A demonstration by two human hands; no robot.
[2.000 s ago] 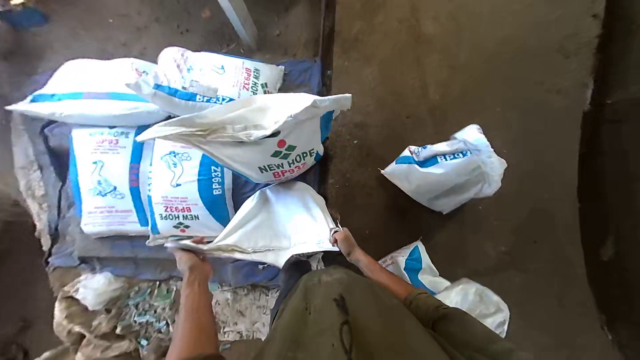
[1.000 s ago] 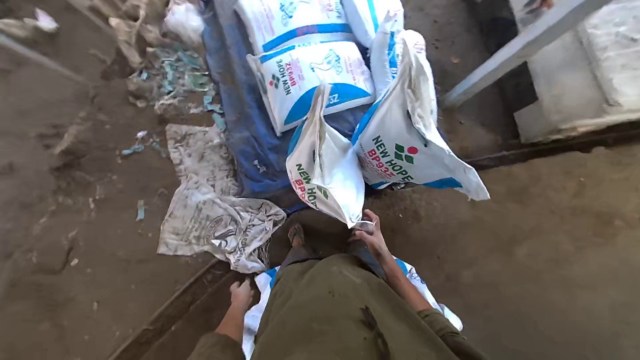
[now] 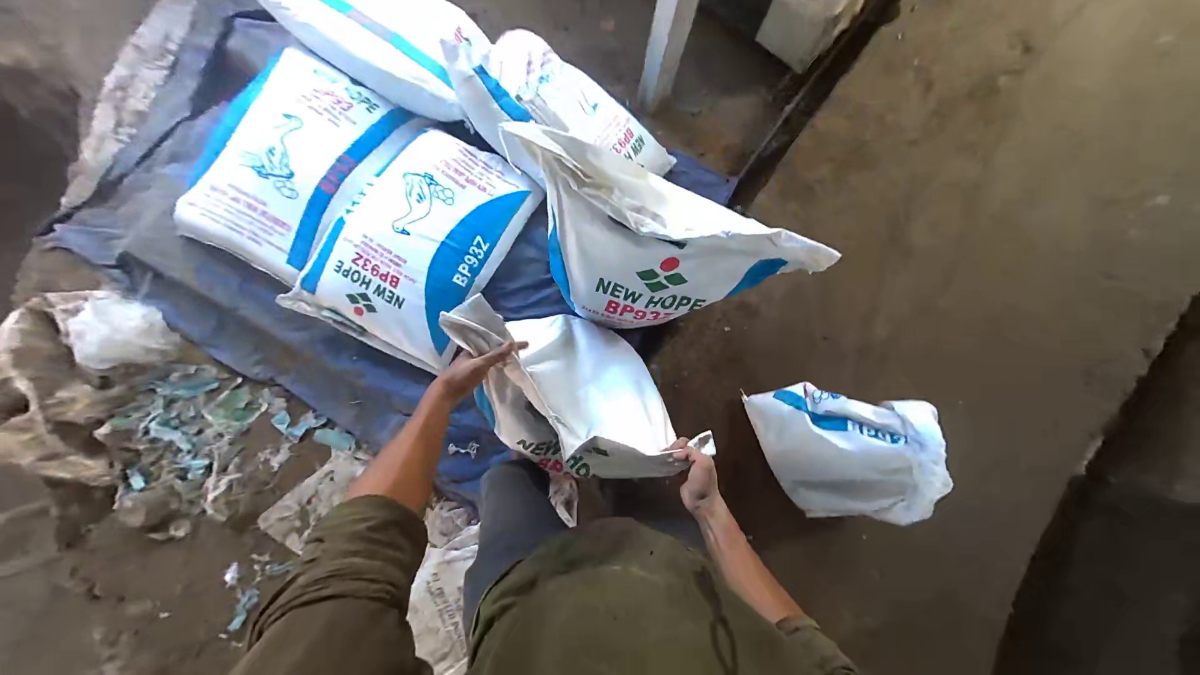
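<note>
A white woven feed sack (image 3: 600,389) with its mouth spread stands in front of my legs. My left hand (image 3: 476,367) is at its left upper edge, with the thumb and fingers around the rim fabric. My right hand (image 3: 696,472) grips the sack's right corner. Just beyond it stands another upright feed sack (image 3: 647,253) with a loose top. Two full printed sacks, one nearer (image 3: 412,244) and one farther left (image 3: 281,169), lie flat side by side on a blue tarp (image 3: 366,403). How full the sack in my hands is, I cannot tell.
More filled sacks (image 3: 394,56) lie at the tarp's far side. A partly filled white sack (image 3: 844,455) rests on the concrete floor at right. Plastic scraps (image 3: 197,422) and crumpled sacking (image 3: 47,375) are at left. A metal post (image 3: 667,52) rises beyond the sacks.
One second ago my left hand was off the sack, low at the left; now it is on the rim. My right hand stays at the sack's corner. The view has turned strongly.
</note>
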